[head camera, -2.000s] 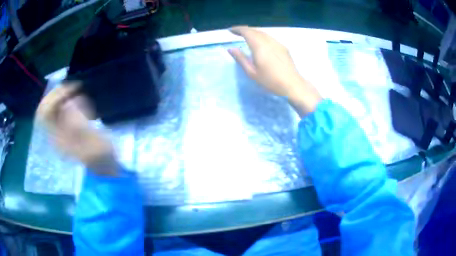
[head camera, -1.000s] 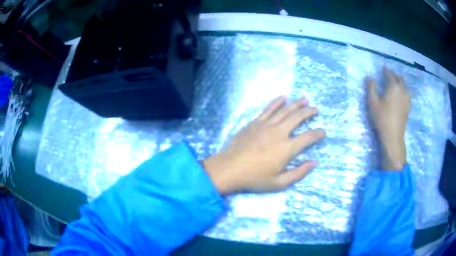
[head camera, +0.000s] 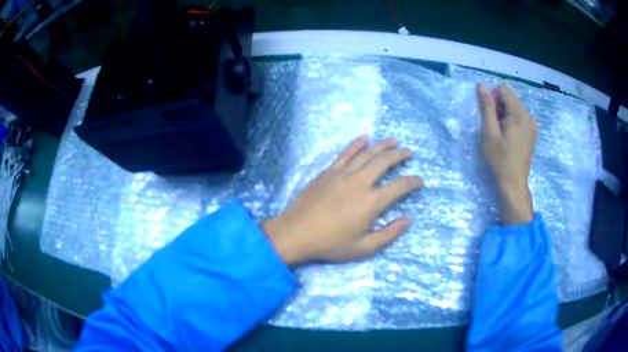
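Observation:
Overlapping bubble wrap sheets (head camera: 330, 295) lie across the bench. My left hand (head camera: 344, 206) rests palm down on them near the middle, fingers spread, holding nothing. My right hand (head camera: 508, 134) is over the wrap to the right, near its far edge. Its fingertips are bent together; whether they pinch the wrap cannot be told. A black device housing (head camera: 165, 130) stands on the wrap at the left, with a round knob (head camera: 239, 74) on its right side.
A pale rail (head camera: 330, 42) runs along the far side of the green bench (head camera: 31, 213). Black flat parts (head camera: 607, 223) lie at the right end. White strands (head camera: 14, 179) lie at the left end. Another dark object with a red wire (head camera: 29, 67) is at the upper left.
My left hand has come from the black housing to the middle of the wrap and lies flat. My right hand has moved right, and its fingers have closed together. The housing now stands squarely on the wrap.

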